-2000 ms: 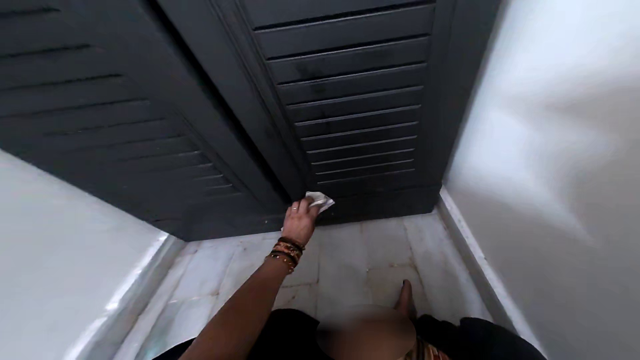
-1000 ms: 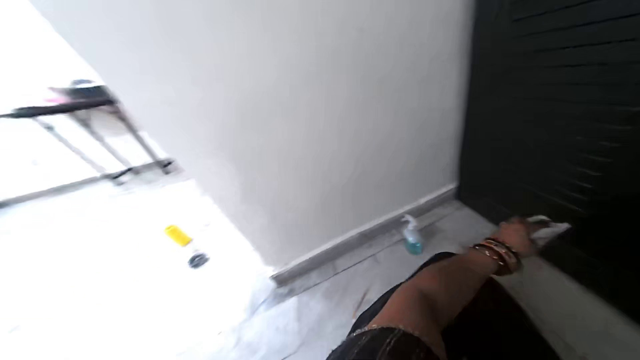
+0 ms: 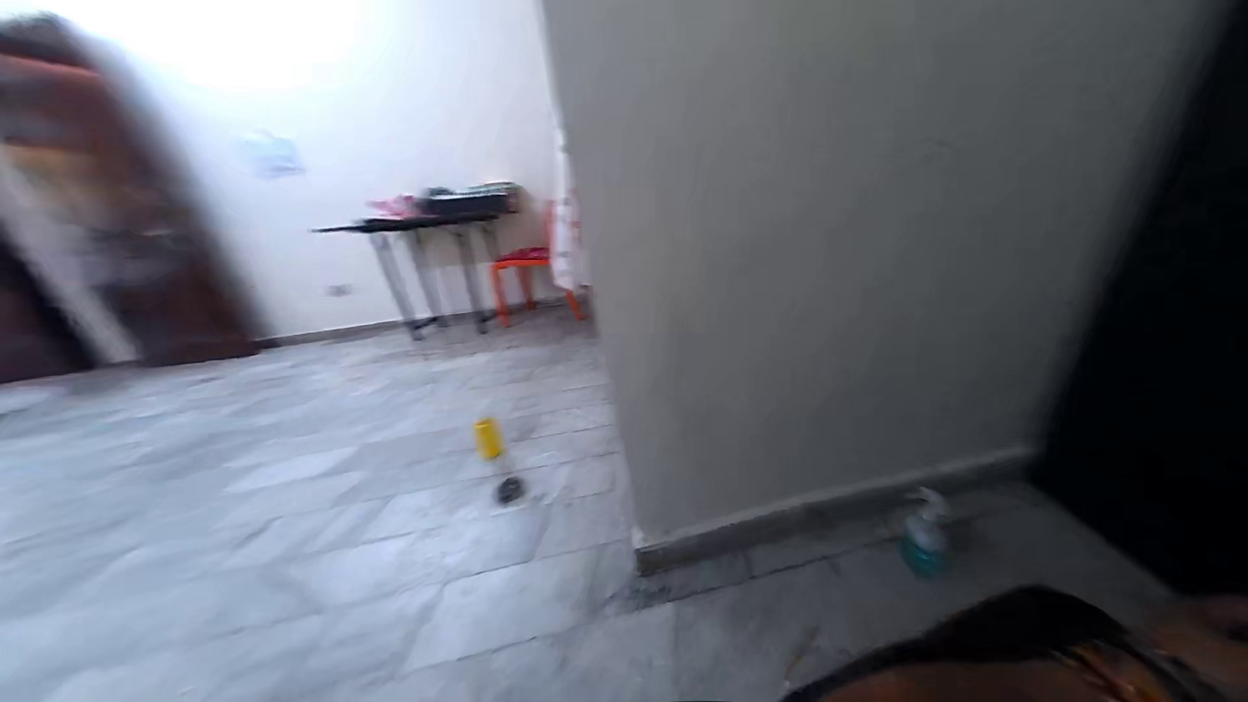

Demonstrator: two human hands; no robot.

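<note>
At the lower right edge, blurred and partly cut off, my left hand (image 3: pixel 1204 634) shows beyond a bracelet on the wrist; its fingers and anything in them cannot be made out. The forearm crosses low in front of dark cloth (image 3: pixel 1024 619). Close by on the floor stands a clear spray bottle (image 3: pixel 923 546) with blue-green liquid and a white trigger head, beside the wall base. A dark door panel (image 3: pixel 1150 390) rises at the right. My right hand is out of view.
A grey-white wall (image 3: pixel 829 273) with a projecting corner stands ahead. Left of it, a yellow object (image 3: pixel 489 439) and a dark round object (image 3: pixel 510 489) lie on the marble floor (image 3: pixel 322 546). Farther back are a folding table (image 3: pixel 390 224) and an orange chair (image 3: pixel 526 261).
The view has swung far to the left. My left hand held a white cloth or tissue at the dark louvred door before; now it sits at the frame's edge, and the cloth cannot be seen.
</note>
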